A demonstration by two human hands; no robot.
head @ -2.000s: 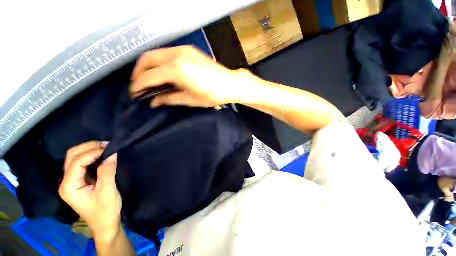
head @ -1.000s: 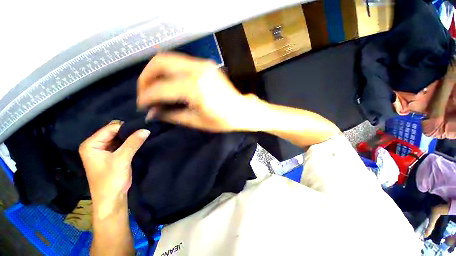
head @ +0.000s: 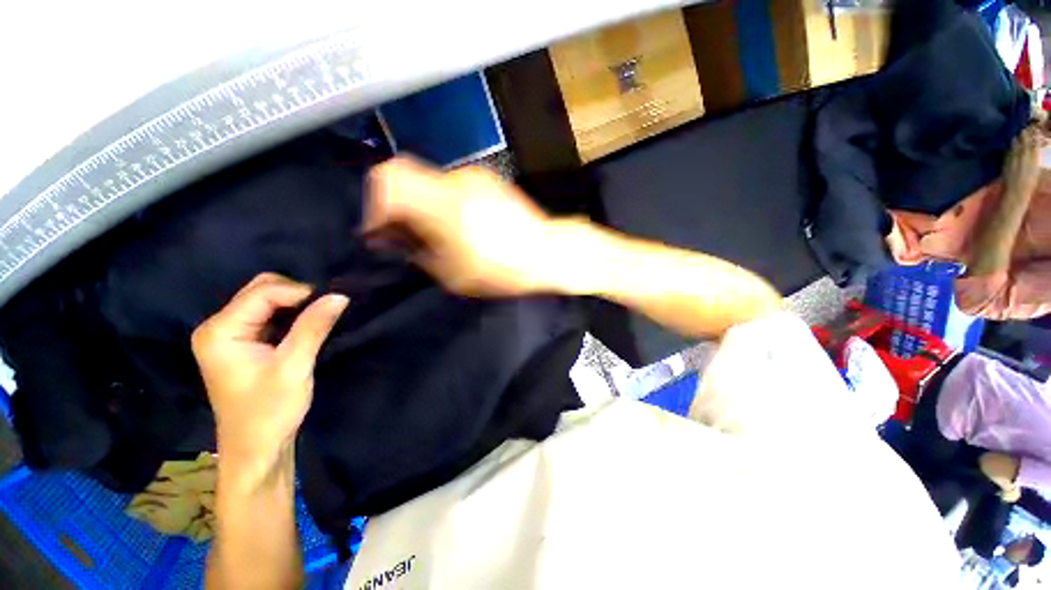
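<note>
A black garment (head: 426, 392) lies over my lap and against the table edge. My left hand (head: 263, 357) is at its left part, thumb and forefinger close together at a bit of the dark cloth; the pinched part is hard to make out. My right hand (head: 444, 225) is above the garment, to the right of and farther off than my left, with curled fingers. It is blurred, and I cannot tell whether it holds a small tool or thread.
The pale table edge with a ruler scale (head: 173, 144) curves across the top left. A blue basket (head: 87, 519) with khaki cloth (head: 179, 496) is at lower left. A dark flat board (head: 703, 190) lies beyond my right forearm. Red basket (head: 910, 357) and other people are at right.
My right hand has lifted off the cloth and moved right, away from my left hand. My left hand has moved right and up. More khaki cloth shows in the blue basket.
</note>
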